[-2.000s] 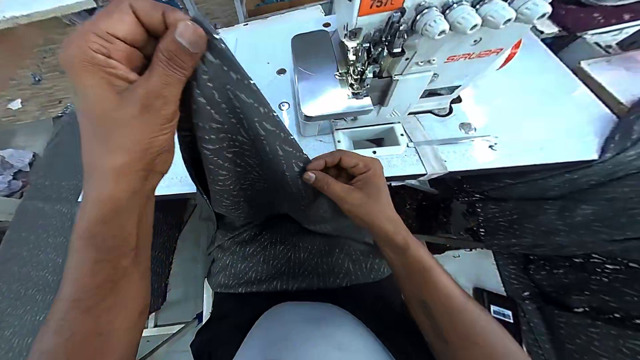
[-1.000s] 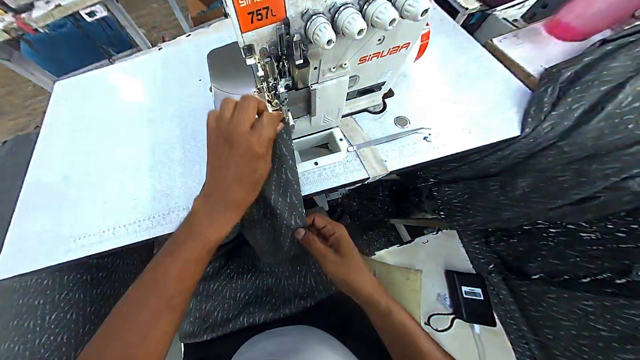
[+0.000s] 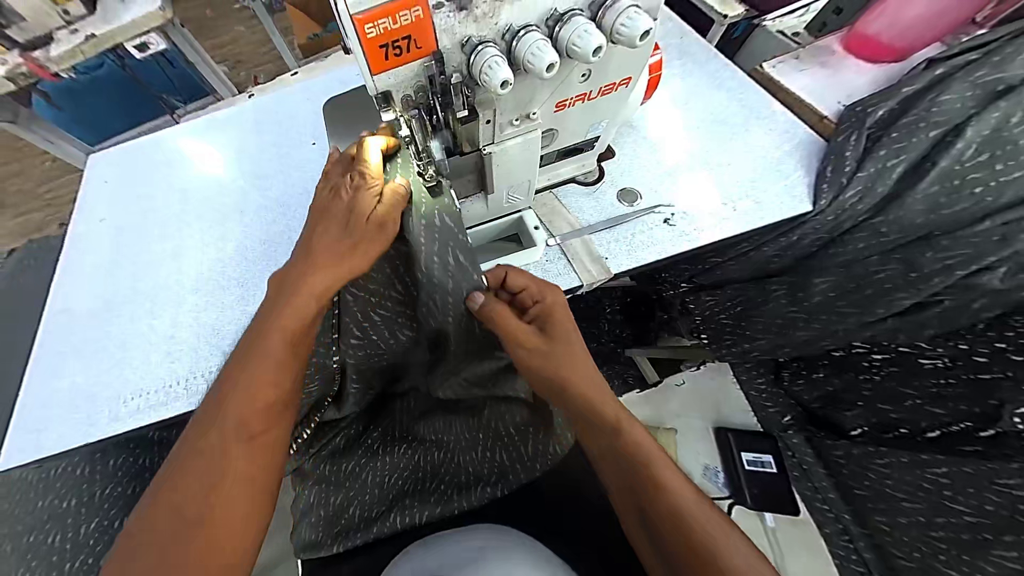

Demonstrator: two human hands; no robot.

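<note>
A dark grey fabric piece with light flecks (image 3: pixel 440 264) runs from the presser foot of a white Siruba overlock sewing machine (image 3: pixel 512 128) down over my lap. My left hand (image 3: pixel 352 200) lies on the fabric just left of the presser foot (image 3: pixel 424 160), fingers bent and pressing the cloth. Lower down, my right hand (image 3: pixel 524 316) pinches the fabric's right edge between thumb and fingers. A serged edge shows along the fabric below my left wrist.
Metal tweezers (image 3: pixel 608 226) lie on the white table (image 3: pixel 200 232), right of the machine's open tray (image 3: pixel 508 240). More flecked dark fabric (image 3: pixel 904 200) drapes at the right. A black device (image 3: pixel 756 470) with a cable sits on a lower board.
Two seconds ago my left hand held the fabric raised, left of the machine; now it is down beside the presser foot with the cloth. My right hand still pinches the edge. The view has shifted.
</note>
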